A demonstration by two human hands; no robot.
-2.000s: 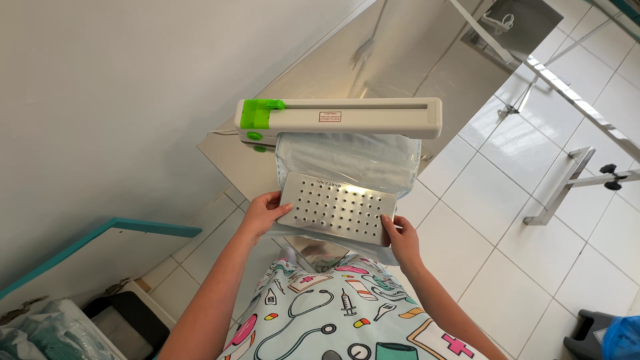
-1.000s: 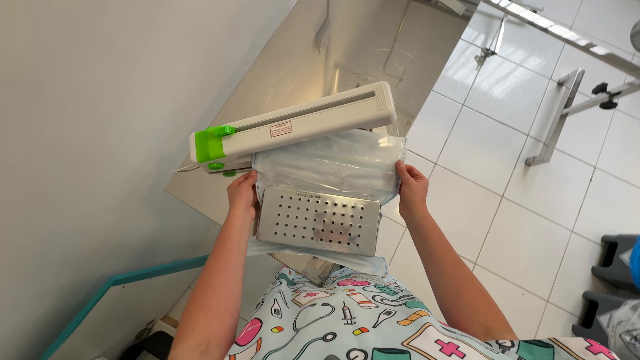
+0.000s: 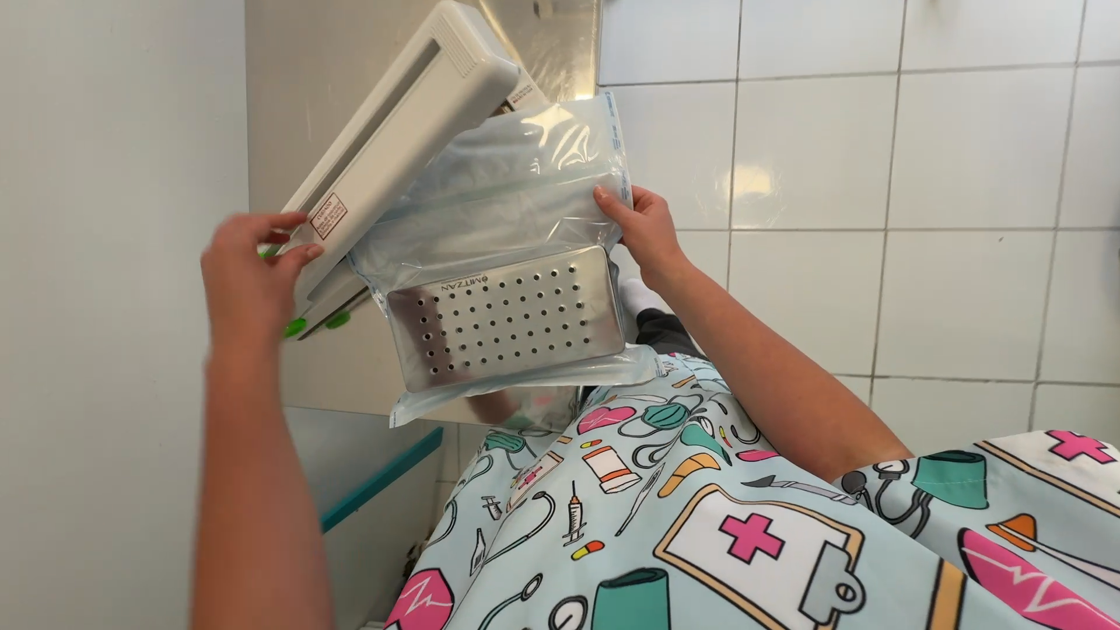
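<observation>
A perforated stainless steel instrument box (image 3: 507, 317) lies inside a clear sterilization pouch (image 3: 525, 188). The upper part of the pouch passes under the raised-looking white arm of a pouch heat sealer (image 3: 407, 140). My right hand (image 3: 647, 227) pinches the pouch's right edge, above the box, between thumb and fingers. My left hand (image 3: 258, 262) is at the sealer's lower left end, fingers and thumb around the arm near its green latch, which the hand mostly hides. Whether the fingers press or only touch it cannot be told.
The sealer stands on a stainless steel table (image 3: 350, 385) beside a pale wall (image 3: 114, 262). A teal-edged panel (image 3: 385, 477) is below the table's front. White floor tiles (image 3: 814, 140) extend on the right. My printed gown is close below the pouch.
My left hand has left the pouch's left edge and moved to the green-latch end of the sealer. My right hand still holds the pouch. The view has turned and come closer.
</observation>
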